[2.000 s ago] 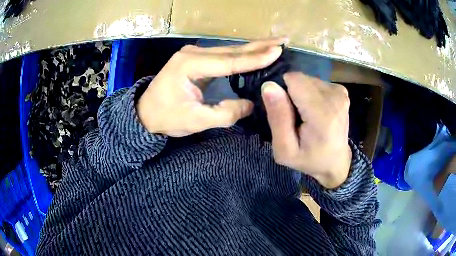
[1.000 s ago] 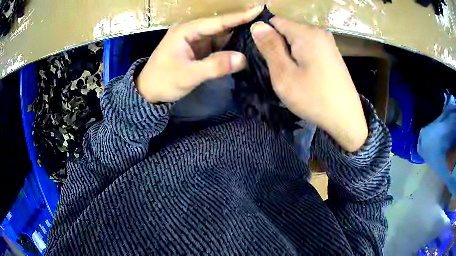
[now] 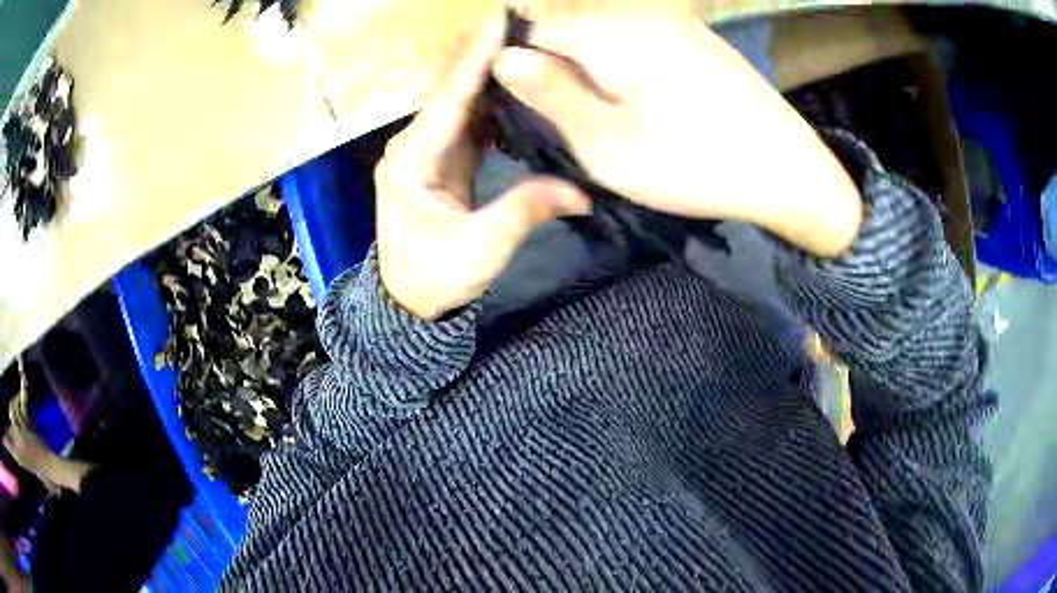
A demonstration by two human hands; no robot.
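Note:
A bundle of limp black cut pieces (image 3: 533, 130) hangs between my hands over my lap, at the table's front edge. My right hand (image 3: 649, 116) pinches it from the right with thumb and fingers, and its black tip shows above the thumb. My left hand (image 3: 446, 209) is at the left of the bundle, with the thumb spread away from the raised fingers. The fingers lie along the bundle's upper left side; whether they grip it cannot be told.
The tan table (image 3: 209, 127) curves across the top, with a camouflage clump (image 3: 42, 151) at far left and black pieces (image 3: 261, 9) at its top. A blue bin (image 3: 151, 348) holds camouflage pieces (image 3: 238, 330). A cardboard carton (image 3: 945, 151) stands right. A person's arm (image 3: 46, 463) shows at lower left.
The view has turned left, bringing the camouflage clump and the person's arm into view. My hands have risen in the picture with the black bundle, and the right hand now covers more of it.

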